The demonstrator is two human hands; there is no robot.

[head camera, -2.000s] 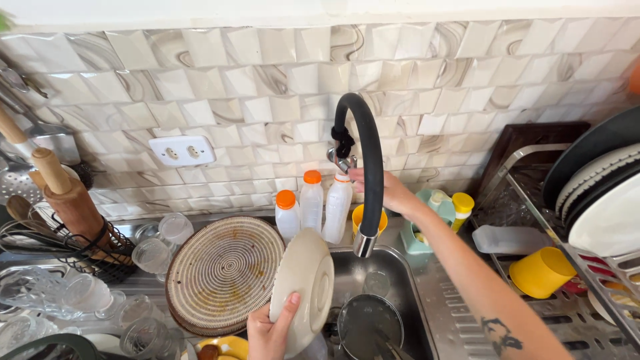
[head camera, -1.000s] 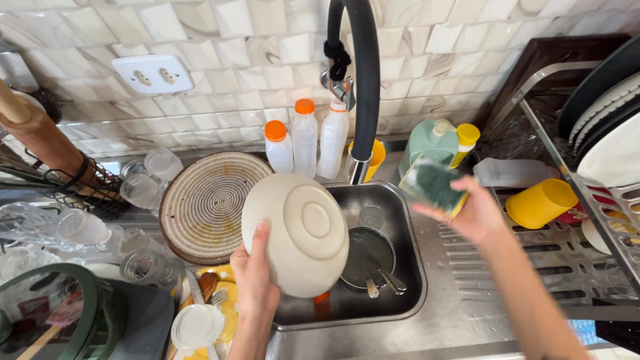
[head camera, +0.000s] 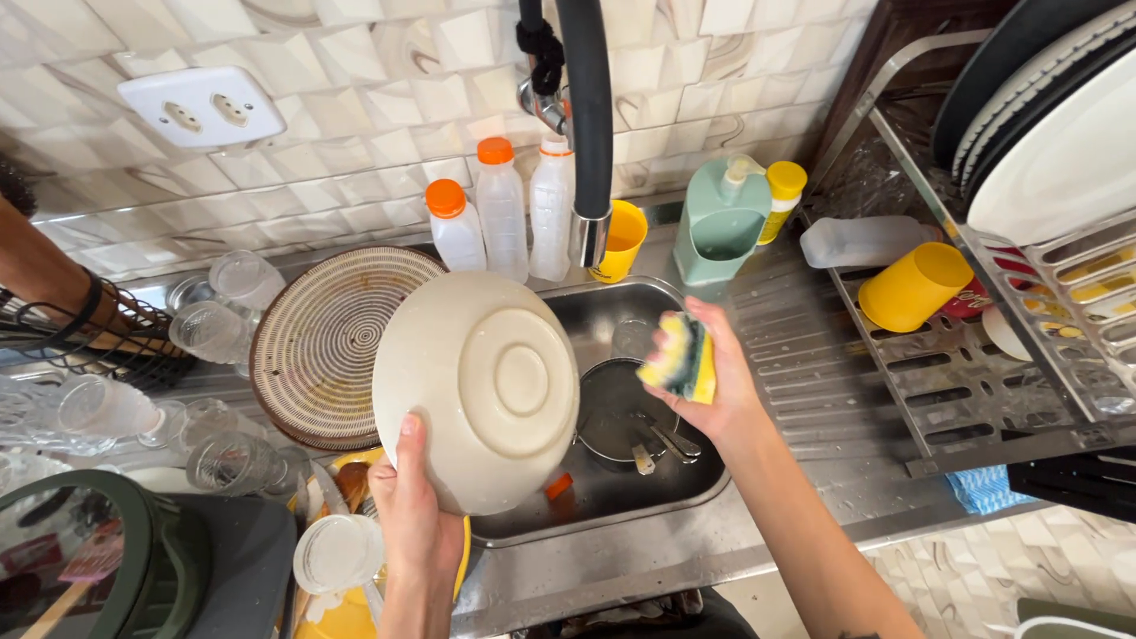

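Note:
My left hand (head camera: 415, 515) grips a cream ceramic bowl (head camera: 444, 390) by its lower left edge, its underside turned to the camera. To the right of the bowl, apart from it, my right hand (head camera: 723, 382) holds a yellow and green sponge (head camera: 682, 358), slightly blurred and covered with foam. Beneath both hands lies the steel sink basin (head camera: 683, 497), where a round dark pan (head camera: 617, 408) holds liquid and some cutlery (head camera: 670, 444). The black faucet hose (head camera: 587, 115) hangs above the back of the basin; no water is seen running from it.
A woven-pattern round plate (head camera: 328, 346), glasses (head camera: 213, 333) and a green pot (head camera: 151, 550) crowd the left. Orange-capped bottles (head camera: 502, 209), a yellow cup (head camera: 621, 240) and a green soap dispenser (head camera: 723, 222) line the back. A metal dish rack (head camera: 1003, 311) stands at right.
My right hand, near the faucet two seconds ago, shows the sponge one second ago and has since moved toward the bowl. The bowl, seen edge-on at first, now has its underside facing the camera.

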